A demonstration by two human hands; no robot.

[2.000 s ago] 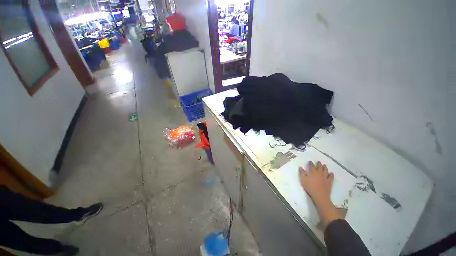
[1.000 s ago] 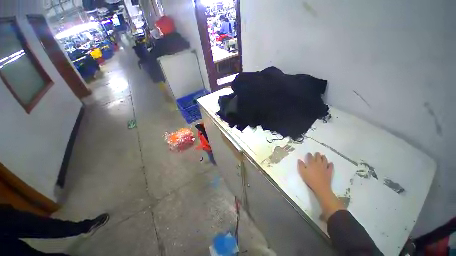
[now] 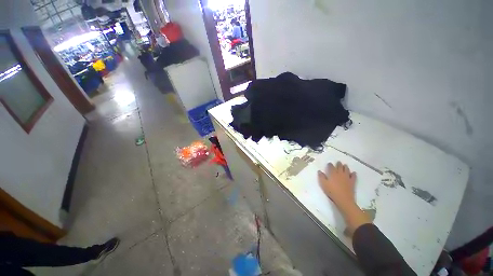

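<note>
A heap of black garment pieces (image 3: 292, 110) with jagged edges and thin thread tails lies on the back part of the white cabinet top (image 3: 427, 161). The top is chipped, with brown-grey residue. My right hand (image 3: 339, 186) rests palm down on the cabinet top, in front of the heap and apart from it. Its fingers are a little spread and it holds nothing. My left hand is not in view.
An orange-red packet (image 3: 193, 154) and a blue item (image 3: 246, 265) are on the floor beside the cabinet. A blue crate (image 3: 202, 118) stands past its far end. A person's dark-clothed leg (image 3: 51, 252) shows at the lower left. A doorway opens behind the heap.
The view has shifted slightly, and more of a dark and red item shows at the lower right edge. My right hand stays flat on the cabinet top. The heap has not moved.
</note>
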